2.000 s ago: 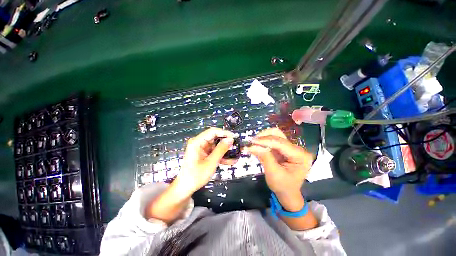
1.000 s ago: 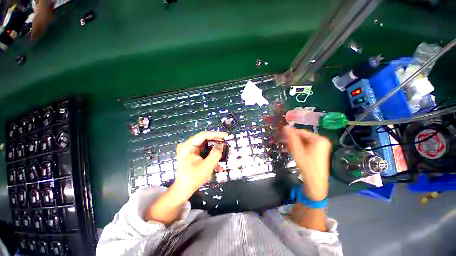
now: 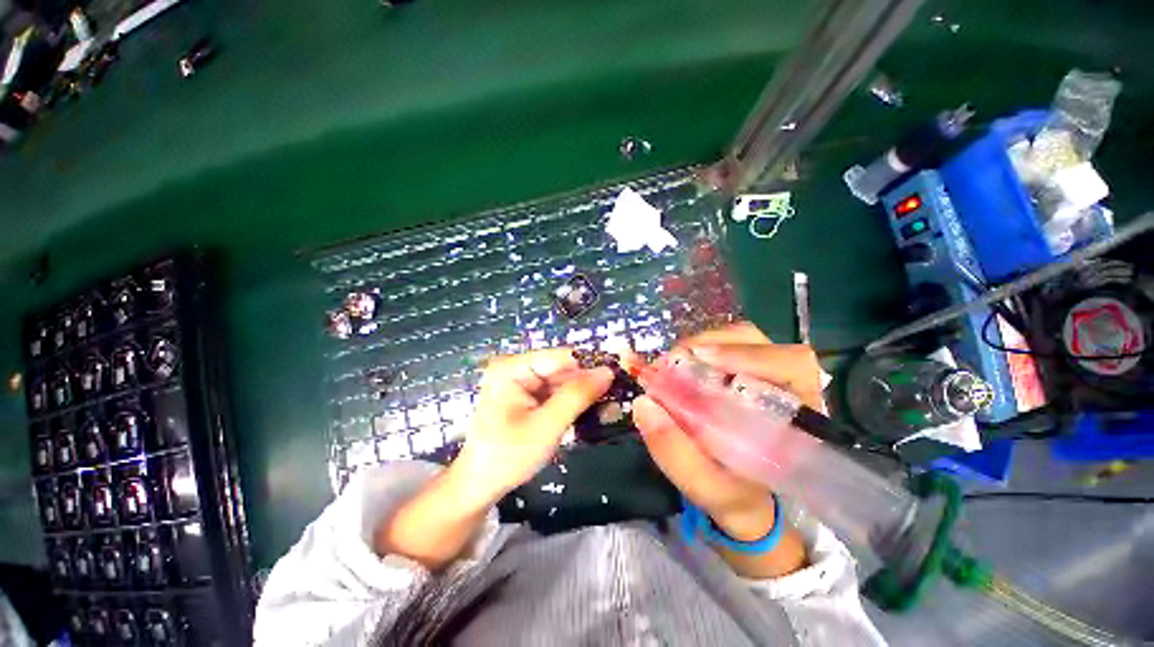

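My left hand point(image 3: 525, 417) holds a small dark assembly point(image 3: 618, 394) between thumb and fingers, over the near part of the clear tray point(image 3: 437, 281). My right hand point(image 3: 715, 436) grips the dispensing syringe point(image 3: 791, 455), which has a fat clear barrel, pink-red contents and a green cap. The syringe lies slanted, its tip at the assembly; whether they touch cannot be told. The fingers partly hide the assembly. A dark unit point(image 3: 576, 295), small white parts point(image 3: 553, 478) and red smears point(image 3: 700, 284) are on and near the tray.
A black blister tray point(image 3: 133, 442) of units stands at left. A white tissue point(image 3: 638, 221) lies on the clear tray's far side. A metal post point(image 3: 816, 95) slants behind it. At right are a blue controller point(image 3: 968, 284), a blue bin point(image 3: 1012, 190), a glass jar point(image 3: 905, 394) and a fan point(image 3: 1098, 339).
My right hand has picked up the syringe from the tray's right side and brought it to the assembly in my left hand. The air hose has moved with it.
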